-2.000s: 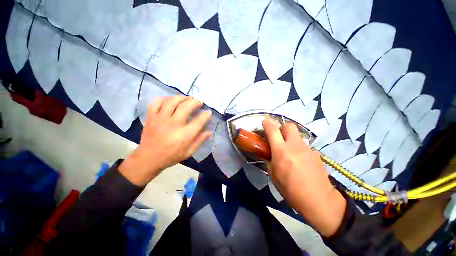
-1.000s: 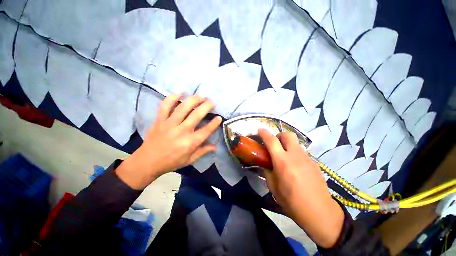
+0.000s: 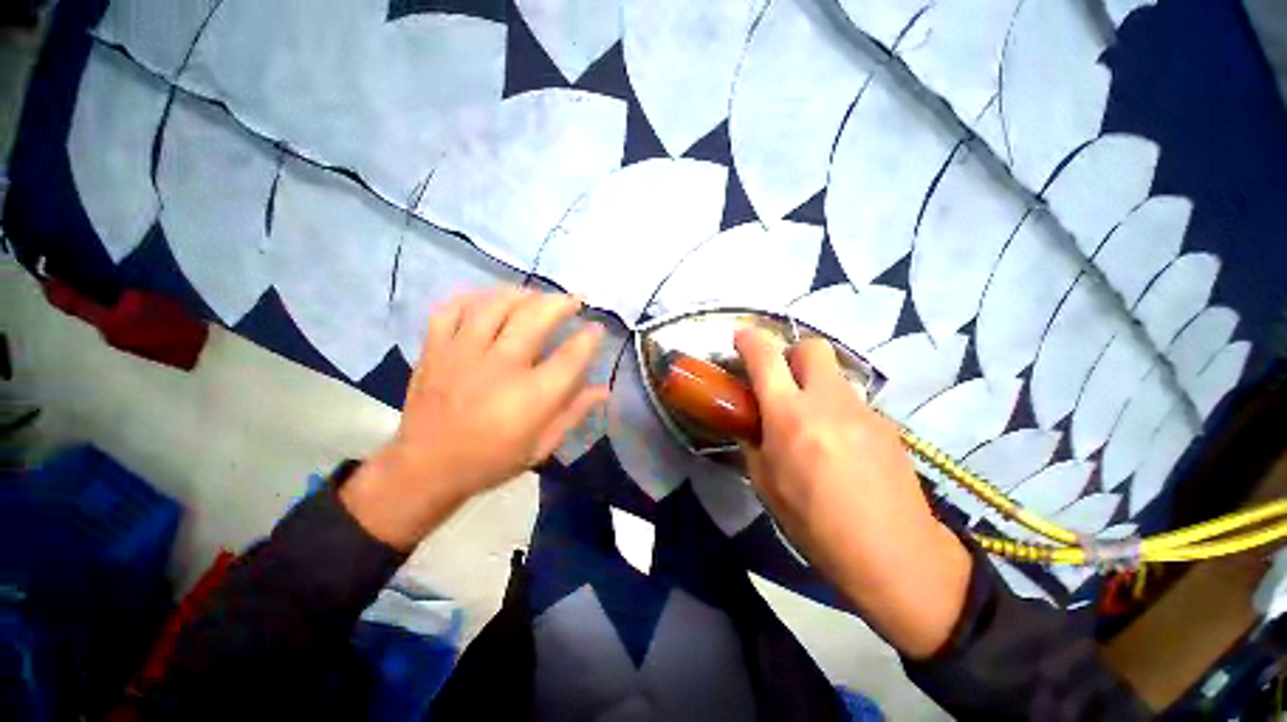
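The steam iron (image 3: 706, 370) lies with its silver soleplate on the lower row of pale grey-white pieces (image 3: 424, 141), its pointed end to the left at the row's dark seam line (image 3: 282, 147). My right hand (image 3: 836, 466) is closed around its brown-orange handle. My left hand (image 3: 487, 395) is just left of the iron, palm down with fingers spread over the pieces by the seam. It holds nothing; whether its fingertips touch the pieces cannot be told. The pieces under the hand and iron are hidden.
Yellow hoses (image 3: 1186, 539) run from the iron to the right edge. A second row of pieces (image 3: 974, 212) lies at the upper right on the dark navy cover (image 3: 1200, 99). A red object (image 3: 139, 327) is at the left edge, with blue items (image 3: 85, 536) below on the pale floor.
The view has shifted slightly between frames. The iron stays at nearly the same spot of the row, still in my right hand. My left hand stays beside it, its fingers slightly moved.
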